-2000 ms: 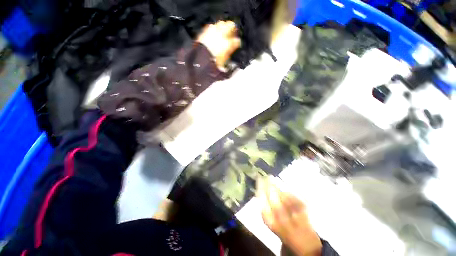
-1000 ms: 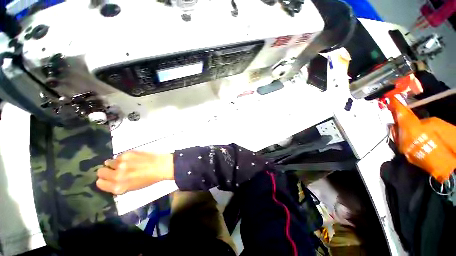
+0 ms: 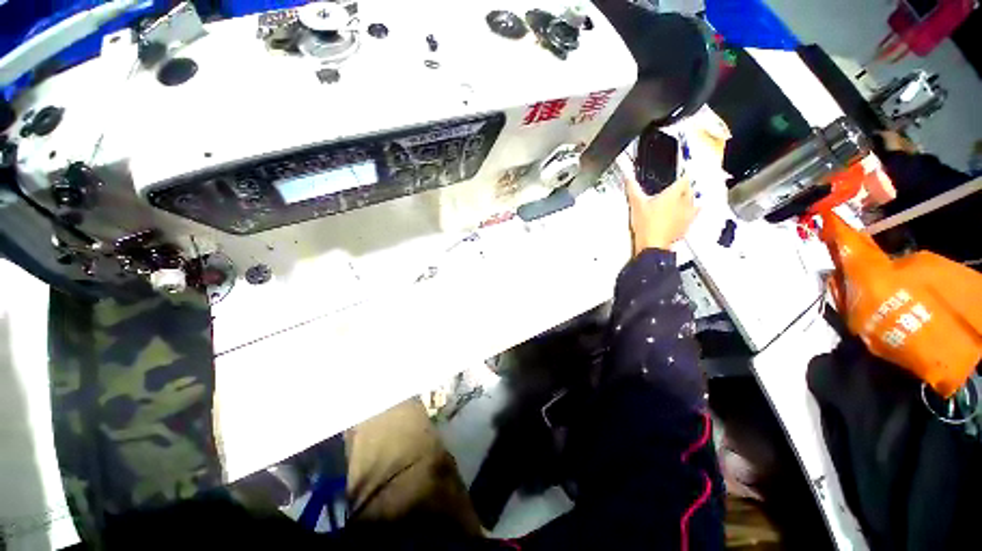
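Note:
My right hand [image 3: 659, 215] is at the right end of the table with its fingers around the lower end of a dark smartphone [image 3: 658, 158], whose screen looks dark. My left hand is not in view. A camouflage panel [image 3: 151, 377] lies at the left of the table, its far edge near the needle area of the white sewing machine [image 3: 355, 97]. No hand touches the part of the panel that shows. The machine's control panel [image 3: 327, 180] is lit pale blue.
A metal cylinder [image 3: 791, 178] lies right of the phone. An orange bag [image 3: 905, 307] with white print hangs at the right, beside dark cloth [image 3: 883, 431]. A blue bin edge shows behind the machine. My brown-clad leg [image 3: 404, 468] is below the table edge.
My right hand has left the camouflage panel, moved far right and taken hold of the smartphone. The left hand, seen two seconds ago, is out of view. The view has shifted slightly.

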